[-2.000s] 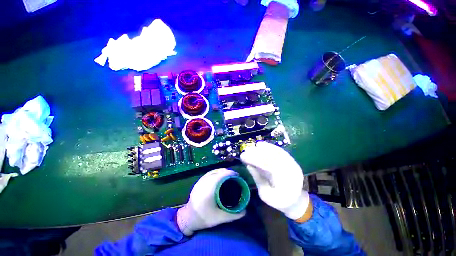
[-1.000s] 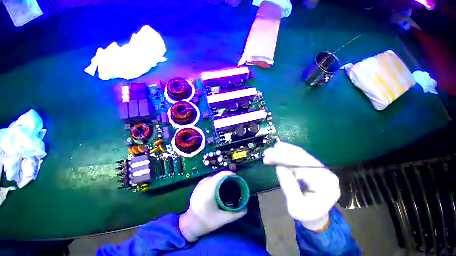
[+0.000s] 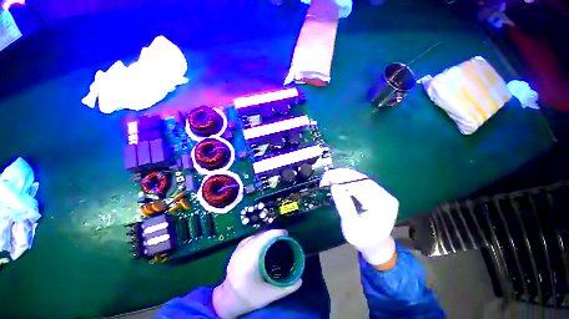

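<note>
The green power circuit board [image 3: 234,218] lies flat, with three red-brown toroidal inductors [image 3: 213,154] in a row and long white heat sinks [image 3: 288,160]. My left hand [image 3: 244,274], in a white glove, holds the green coating cup [image 3: 282,261] at the board's front edge; the cup is open and dark inside. My right hand [image 3: 364,212], also gloved, is at the board's right front corner. It pinches a thin dark coating brush [image 3: 349,181]; the brush tip is hidden at the fingertips. I cannot tell if it touches the board.
Crumpled cloths lie behind the board [image 3: 140,75] and at far left [image 3: 17,209]. A pinkish wrapped bundle [image 3: 314,43] lies at the back. A metal cup [image 3: 394,84] with a thin stick and a white packet with yellow stripes [image 3: 469,93] stand at right.
The view has shifted, so the board sits lower and further left in it. My right hand has moved from over the yellow-topped block to the board's right corner. The left hand still holds the cup.
</note>
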